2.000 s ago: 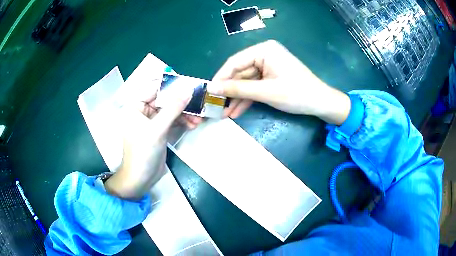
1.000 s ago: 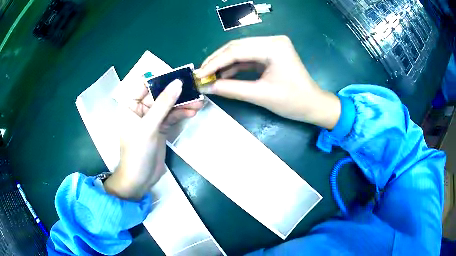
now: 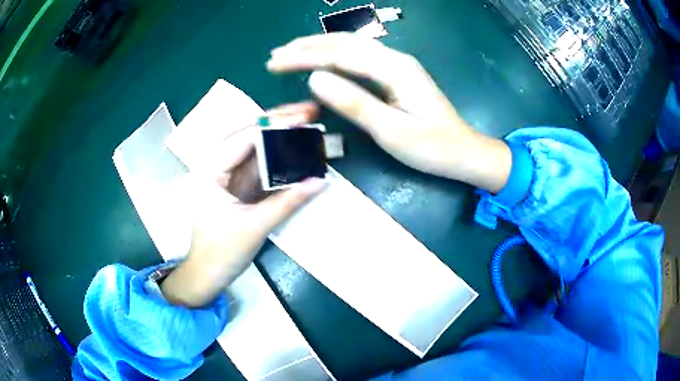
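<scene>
My left hand holds an LCD module by its edges, thumb below and fingers above. Its black face is toward me, a tiny green tab shows at its upper left corner, and a short pale tail sticks out on its right. My right hand is above and to the right of the module, not touching it, fingers extended and apart from the thumb, with nothing seen in it. Two long white backing sheets, the right one and the left one, lie below my hands on the green mat.
Another LCD module lies at the top centre. A clear blister tray is at the upper right. A dark object is at the upper left. A marker pen lies at the lower left. A blue coiled cord hangs by my right sleeve.
My right hand has let go of the module's tail and moved up, its fingers opened. The tail now shows its pale side instead of orange-gold. My left hand has turned the module and shifted it slightly right.
</scene>
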